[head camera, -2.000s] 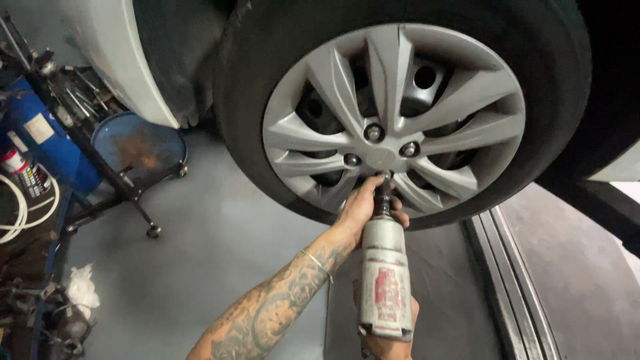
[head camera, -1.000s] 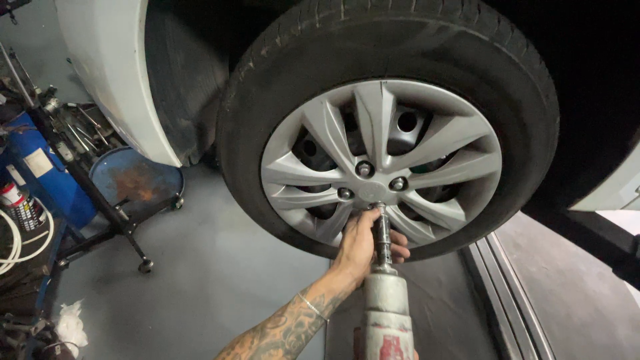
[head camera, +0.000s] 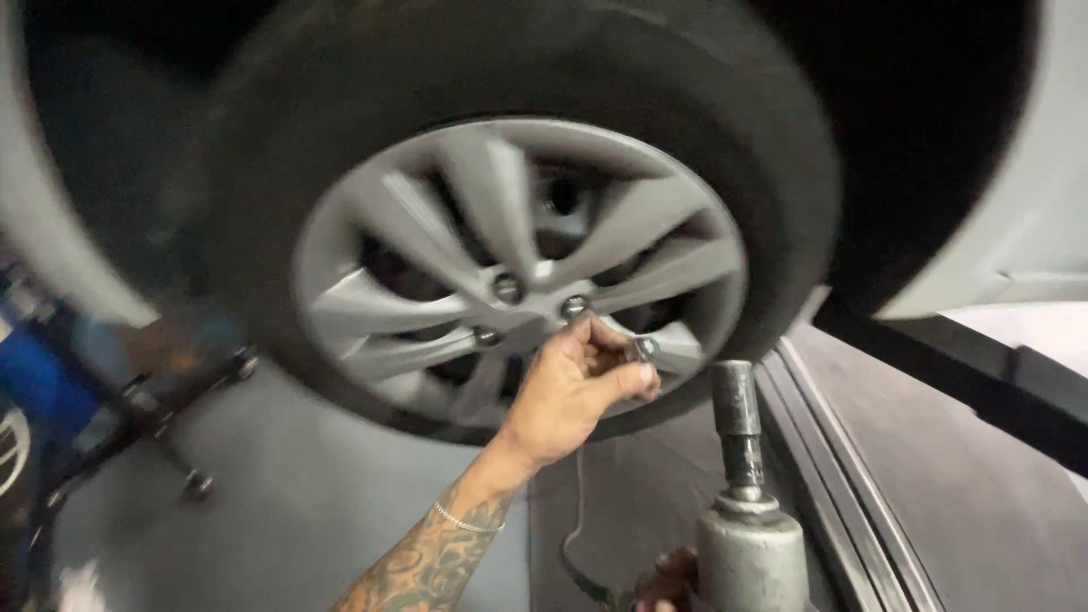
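My left hand (head camera: 578, 382) is in front of the lower right of the silver wheel cover (head camera: 501, 195), with a lug nut (head camera: 646, 348) between thumb and fingers. Lug nuts show around the hub: one at the upper left (head camera: 507, 288), one at the right (head camera: 575, 307) just above my fingertips, one at the left (head camera: 485, 336). At the bottom edge, my right hand (head camera: 669, 582) is at the impact wrench (head camera: 752, 552), mostly hidden behind and below it. The wrench's socket (head camera: 735, 399) points up, apart from the wheel.
The black tire (head camera: 527, 68) sits in the wheel well of a light-coloured car body (head camera: 64, 212). A dark lift arm (head camera: 960, 365) runs at the right, above metal floor rails (head camera: 841, 476). A wheeled stand (head camera: 161, 416) and a blue container (head camera: 42, 374) are at the left.
The impact wrench and its socket have moved off the wheel to the right. My left hand has left the socket and now holds a lug nut. The wheel has turned somewhat.
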